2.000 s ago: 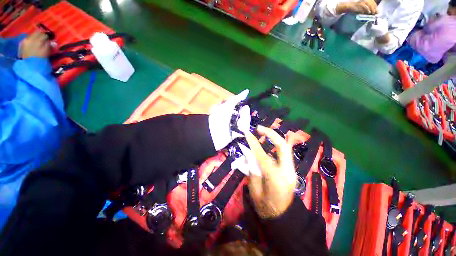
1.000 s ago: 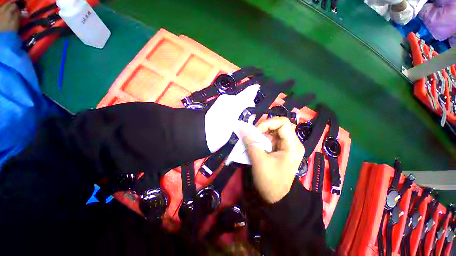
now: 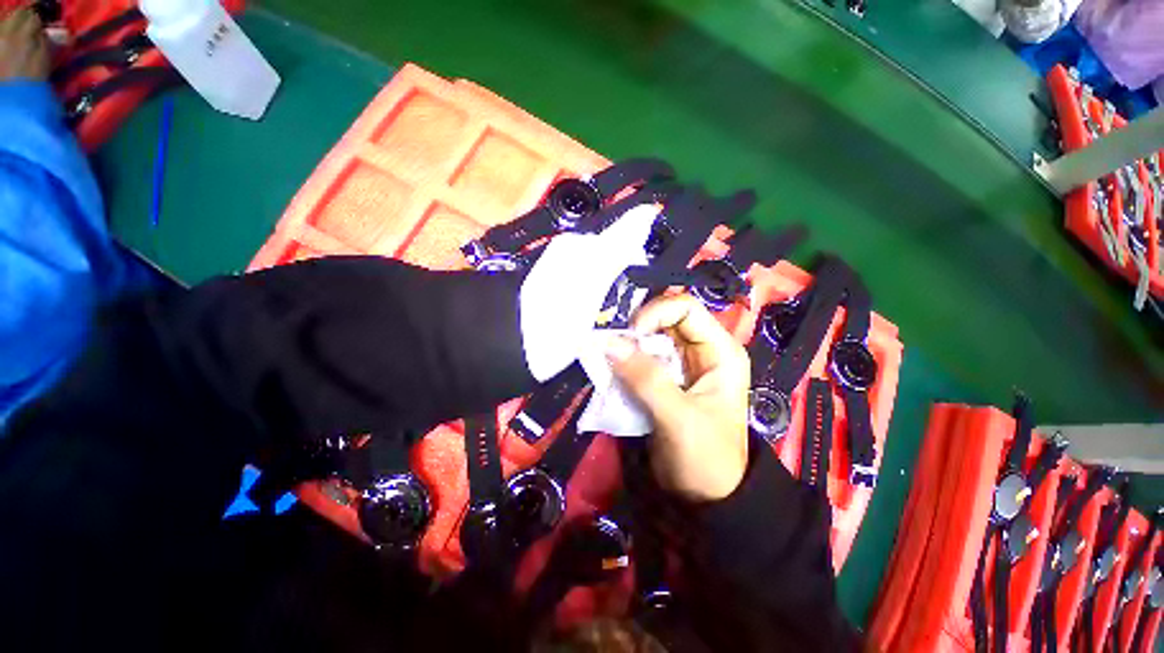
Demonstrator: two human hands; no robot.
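Observation:
My left hand point(image 3: 574, 291), in a white glove, is closed on a wristwatch point(image 3: 622, 301); only a small silver and dark part of the watch shows between the hands. My right hand point(image 3: 700, 415) is bare and pinches a crumpled white wiping cloth point(image 3: 620, 398) against or close beside that watch. The cloth hangs below the fingertips. Both hands are above an orange-red watch tray point(image 3: 440, 163). Several black-strapped watches lie on it, one with a round dark face point(image 3: 853, 366) at the right. The fingers of my left hand are mostly hidden by the glove's folds and the cloth.
A white translucent bottle point(image 3: 211, 58) and a thin blue stick point(image 3: 162, 163) are at the upper left, near a person's blue sleeve point(image 3: 51, 217). Stacked red trays of watches point(image 3: 938, 523) are at the lower right. A green conveyor belt point(image 3: 664, 89) runs beyond the tray.
My head view has shifted down and right since the first frame. My right hand's fingers have closed from a spread pose onto the cloth, which now hangs wider. My left hand stays on the watch.

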